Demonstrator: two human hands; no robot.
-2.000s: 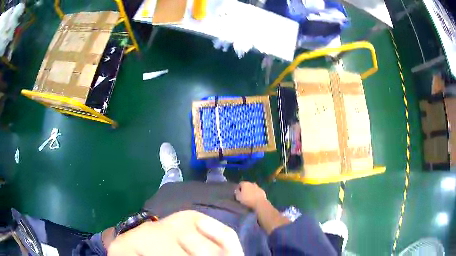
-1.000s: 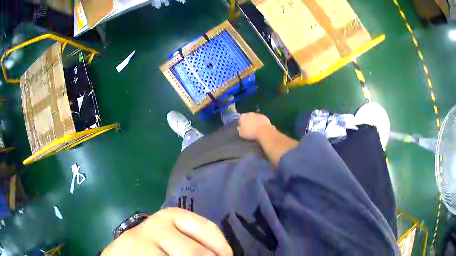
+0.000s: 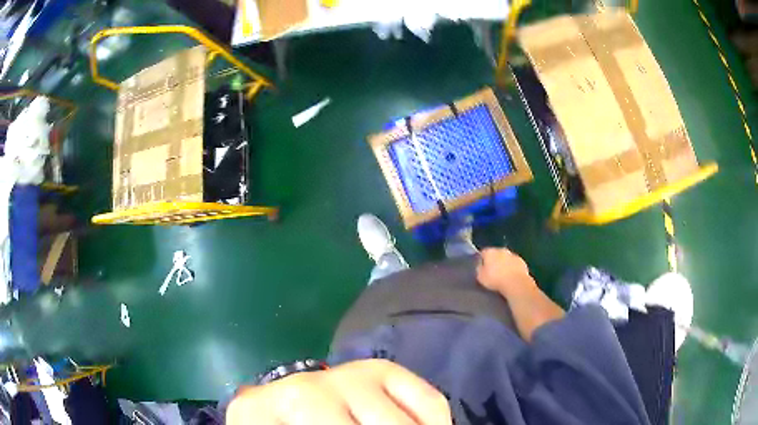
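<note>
The blue plastic stool (image 3: 453, 158) with a perforated top edged in brown cardboard and dark straps stands just in front of my feet. My right hand (image 3: 503, 271) rests near my waist at the edge of the dark apron, fingers curled; whether it holds anything is hidden. My left hand (image 3: 345, 398) is large and close to the camera at the bottom edge, with a dark watch at the wrist; its fingertips are cut off or hidden.
A cardboard-topped yellow trolley (image 3: 162, 133) stands left, another (image 3: 615, 108) right. A white side table (image 3: 349, 17) with white scraps is at the top. White scraps (image 3: 177, 271) lie on the green floor. A white round object (image 3: 671, 299) and part of a fan (image 3: 748, 390) are at right.
Since one second ago the view has swung, so the stool, trolleys and my body appear further right. My right hand stays at my waist and my left hand stays close to the camera.
</note>
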